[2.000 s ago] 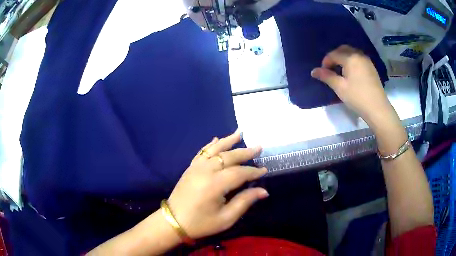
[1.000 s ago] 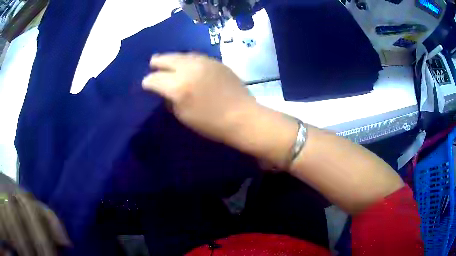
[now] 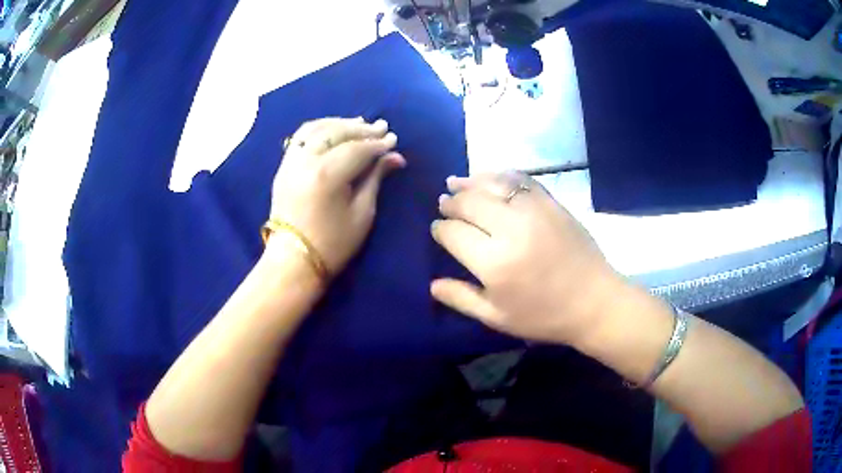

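A large dark blue garment panel (image 3: pixel 222 268) lies on the white table and hangs over its front edge. My left hand (image 3: pixel 328 185) rests on the panel left of centre, fingers bent and close together; whether it pinches cloth is unclear. My right hand (image 3: pixel 526 254) lies palm down over the panel's right edge, fingers apart. The presser foot area (image 3: pixel 471 65) is at top centre, just above the panel's right-hand corner. A squarish stack of dark blue cut pieces (image 3: pixel 674 120) lies right of the needle plate (image 3: pixel 531 129).
A measuring scale (image 3: pixel 748 282) runs along the table's front edge. A blue basket (image 3: pixel 826 393) stands at lower right and a red basket (image 3: pixel 14 425) at lower left. Small dark tools (image 3: pixel 803 86) lie at the far right.
My left hand has moved from the lower left onto the middle of the panel. My right hand has moved right from the panel's middle to its right edge. The panel lies flatter.
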